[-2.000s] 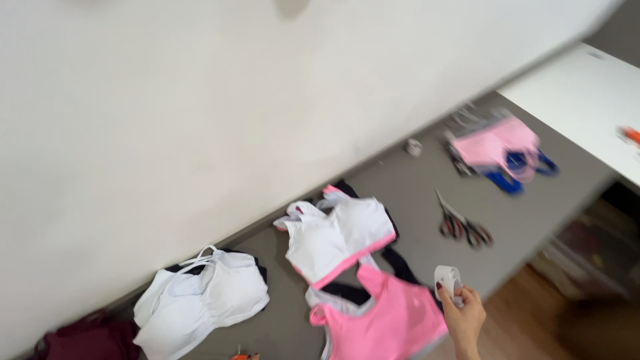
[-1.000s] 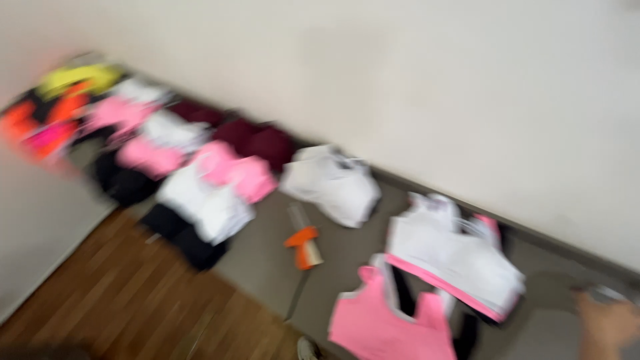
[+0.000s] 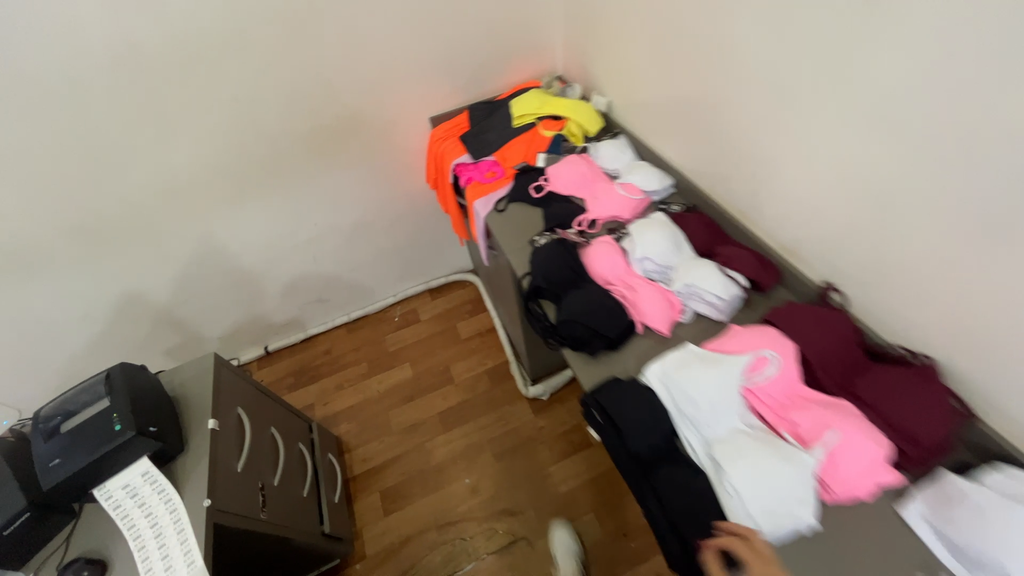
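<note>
One hand of mine shows at the bottom edge, beside the lower ends of a black bra and a white bra; it looks like my right hand. It is blurred and partly cut off, so whether it touches them or holds something is unclear. A pink bra and a maroon bra lie beyond, towards the wall. Farther along the grey table lie another black bra, a pink one and a white one. My left hand is out of view.
Orange garments and a yellow garment are heaped at the table's far end. On the left, a black label printer with a printed label strip stands on a drawer cabinet. A white pipe runs along the floor.
The view has swung far left along the table, bringing the printer and cabinet into sight. Two seconds ago a hand held a small white item; scissors and an orange-handled tool seen earlier are out of view.
</note>
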